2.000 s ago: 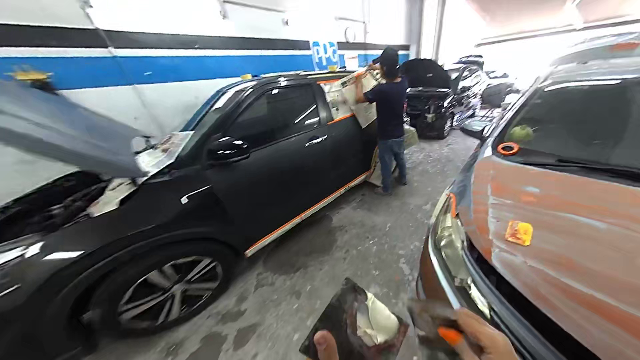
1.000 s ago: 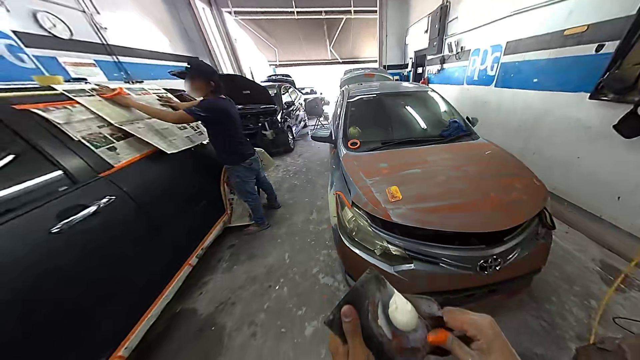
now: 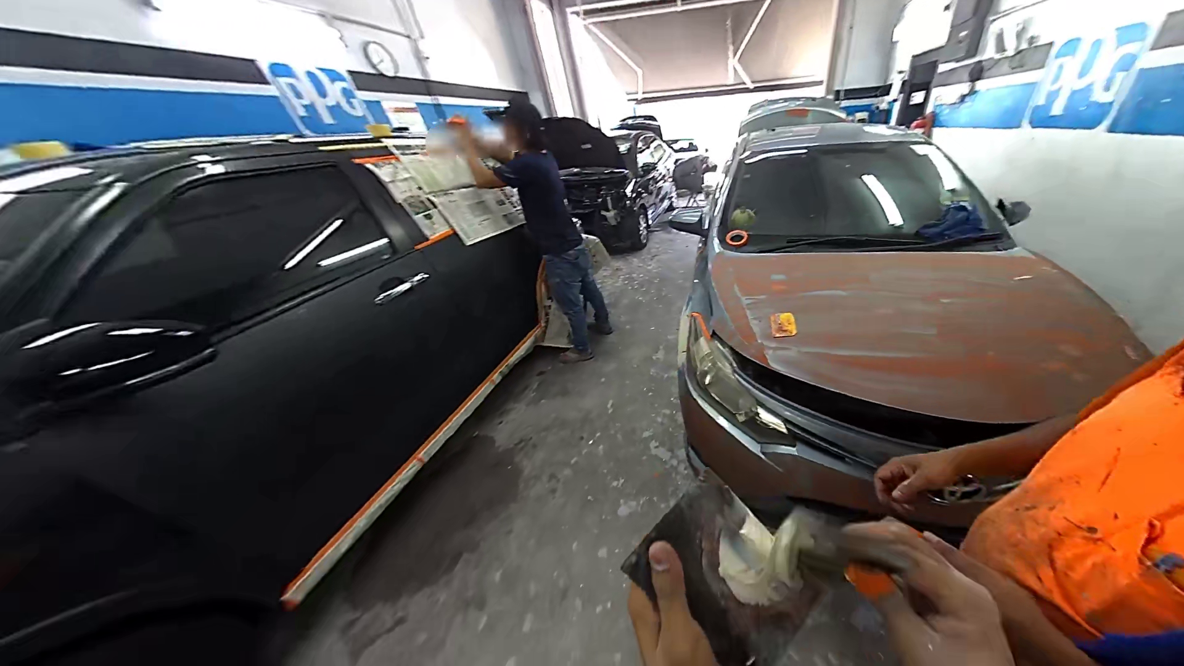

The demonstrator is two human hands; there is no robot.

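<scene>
My left hand [image 3: 673, 610] grips a dark, stained mixing board [image 3: 689, 546] by its left edge, thumb on top. A mound of pale body filler [image 3: 754, 560] lies on the board. In my right hand [image 3: 925, 587] is a spreader [image 3: 846, 546], blurred, with filler on its blade and an orange patch near my fingers. The spreader is at the filler, over the right part of the board. Both hands are in front of the grey sedan's bumper, and its hood [image 3: 906, 324] shows patchy reddish-brown areas.
At right, close by, is a person in an orange garment [image 3: 1091, 499], a hand near the sedan's grille. A black vehicle [image 3: 231, 370] with orange tape stands left. Beside it another person [image 3: 546, 222] holds newspaper sheets [image 3: 476, 213]. A yellow-orange item [image 3: 783, 325] lies on the hood.
The spreader now carries filler, and the mound looks spread out and disturbed. The person in orange has come into view at right. The view has swung left since one second ago.
</scene>
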